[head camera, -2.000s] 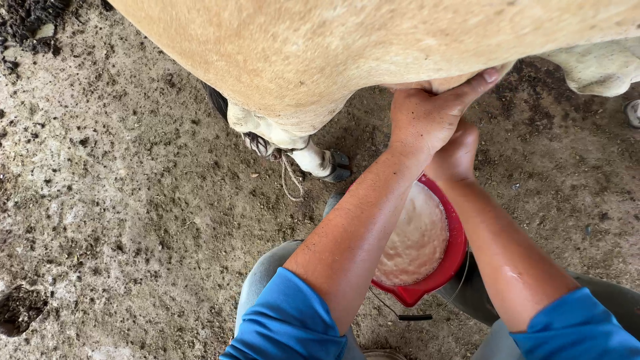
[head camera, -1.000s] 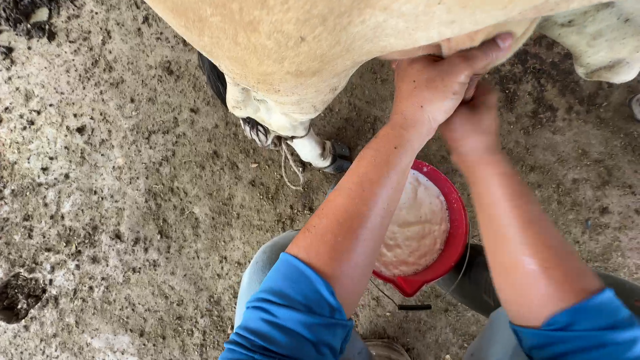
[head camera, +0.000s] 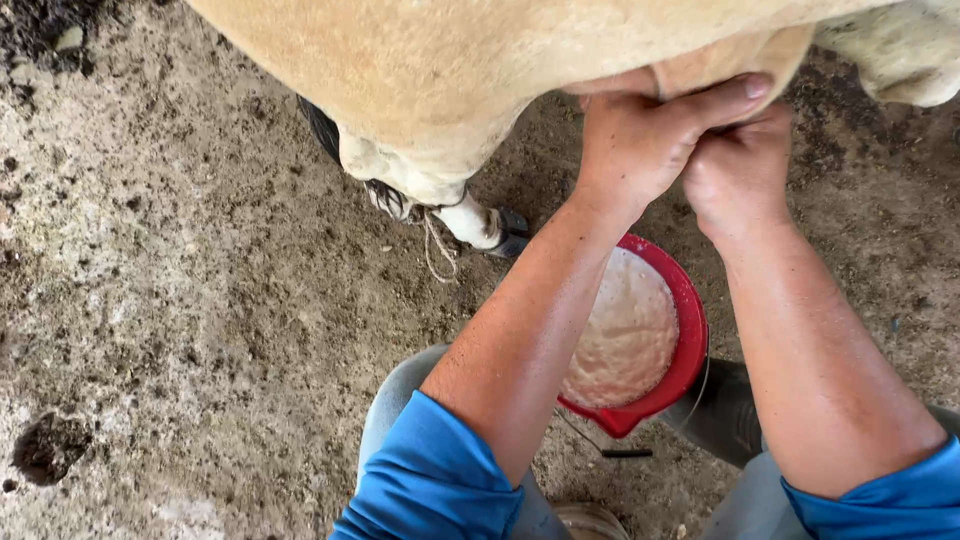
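Note:
A cow's tan flank (head camera: 450, 67) spans the top of the view, with the udder (head camera: 720, 64) low at the right. My left hand (head camera: 645, 142) is at the udder, its thumb stretched across the front; the fingers are hidden behind. Just right of it and partly under the thumb, my right hand (head camera: 742, 165) is curled in a fist against the underside of the udder. Whatever lies inside either hand is hidden. Below my forearms, a red plastic bucket (head camera: 694, 322) with a spout and wire handle holds foamy milk (head camera: 622, 330), between my knees.
A hind leg with a dark hoof (head camera: 510, 232) stands left of the bucket, a thin rope (head camera: 439, 251) looped near it. My dark boot (head camera: 724, 412) is right of the bucket. Dirt floor (head camera: 187, 300) lies around, with dung (head camera: 45, 34) at top left and a hole (head camera: 51, 448) lower left.
Both hands stay at the udder. My right hand, lower and blurred one second ago, is now higher, close against my left hand.

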